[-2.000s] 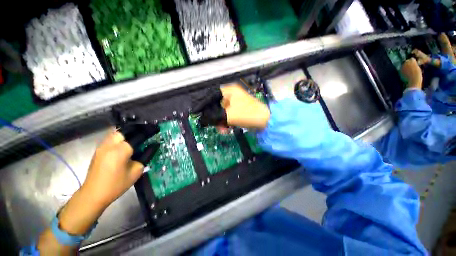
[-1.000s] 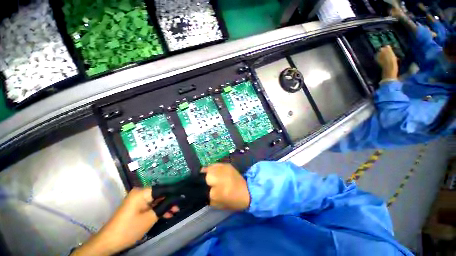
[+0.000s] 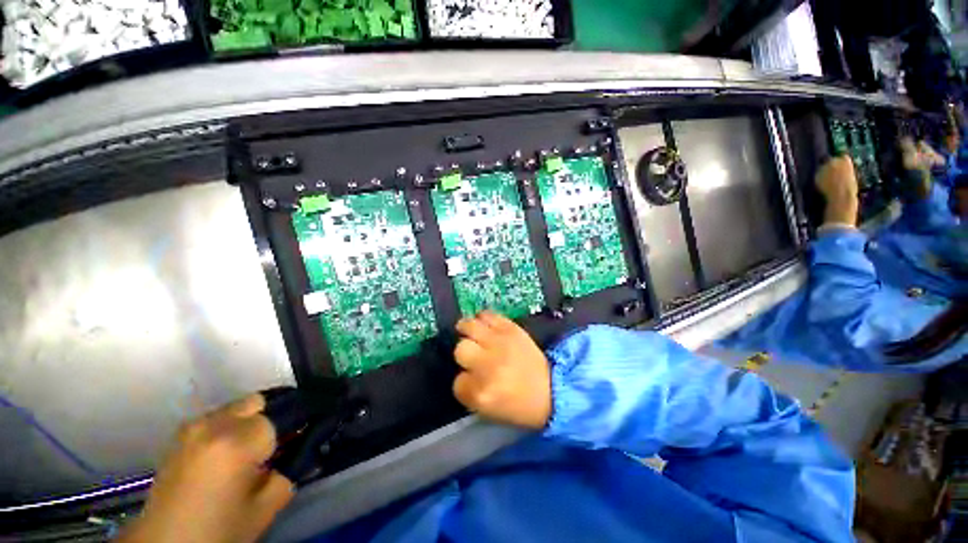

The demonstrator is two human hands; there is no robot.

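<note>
A wide black carrier (image 3: 361, 159) lies on the conveyor with three green circuit boards, left (image 3: 366, 270), middle (image 3: 491, 239) and right (image 3: 586, 225). Each board has a bright green connector at its far edge and a white block at its left side. My left hand (image 3: 228, 461), with black finger coverings, is at the carrier's near left corner. My right hand (image 3: 501, 371) is curled over the carrier's near edge, below the middle board. The dark fingertips blend into the black carrier, so I cannot tell whether either hand grips anything.
Bins of white (image 3: 90, 32), green (image 3: 308, 19) and white-grey parts (image 3: 494, 17) stand beyond the far rail (image 3: 403, 76). A round black wheel (image 3: 662, 175) sits in the metal bed at right. Another person's hand (image 3: 837, 191) is over a carrier further right.
Both hands came back from the boards' far side to the near edge and were close together. Now they are apart, the left further left. The view has shifted, with the bins higher in the picture.
</note>
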